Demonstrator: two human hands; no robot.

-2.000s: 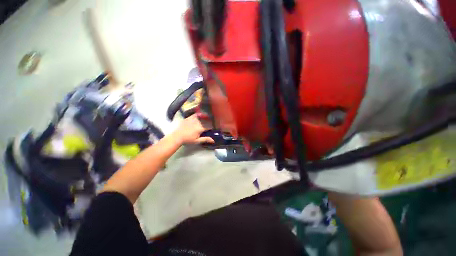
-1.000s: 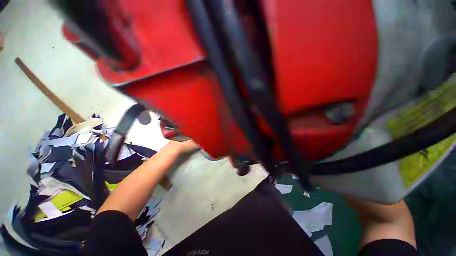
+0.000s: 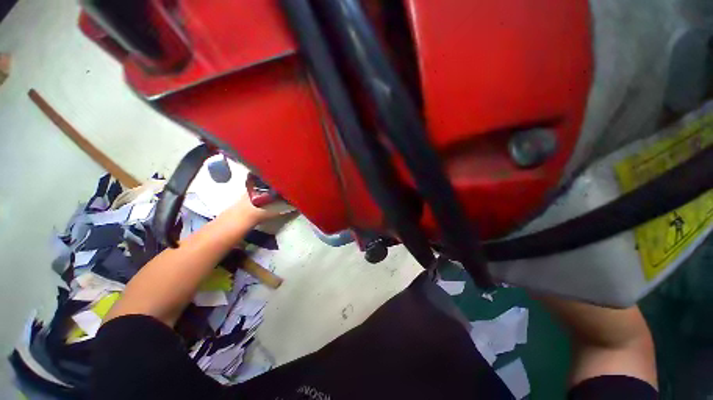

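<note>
The red and grey cloth cutting machine (image 3: 500, 86) fills the upper middle and right, close to the camera. Black cables (image 3: 391, 117) run down over its motor. My left forearm reaches up from the lower left. My left hand (image 3: 264, 212) is at the machine's lower left edge, mostly hidden behind the red body. Its fingers and anything in them cannot be made out. My right forearm shows at the lower right, below the control box, and my right hand is hidden behind the machine and box. No fabric stack or blade is visible.
Heaped offcuts (image 3: 102, 242) lie on the off-white table (image 3: 86, 47) at left. A brown wooden strip (image 3: 78, 141) runs under them. The white-grey control box (image 3: 563, 273) with a yellow label is at right. Pale scraps (image 3: 500, 332) lie on the green floor.
Over two seconds the machine has come to fill more of the view, leftward and lower. My left hand has shifted left and lost sight of its fingers. The offcuts now show sharply.
</note>
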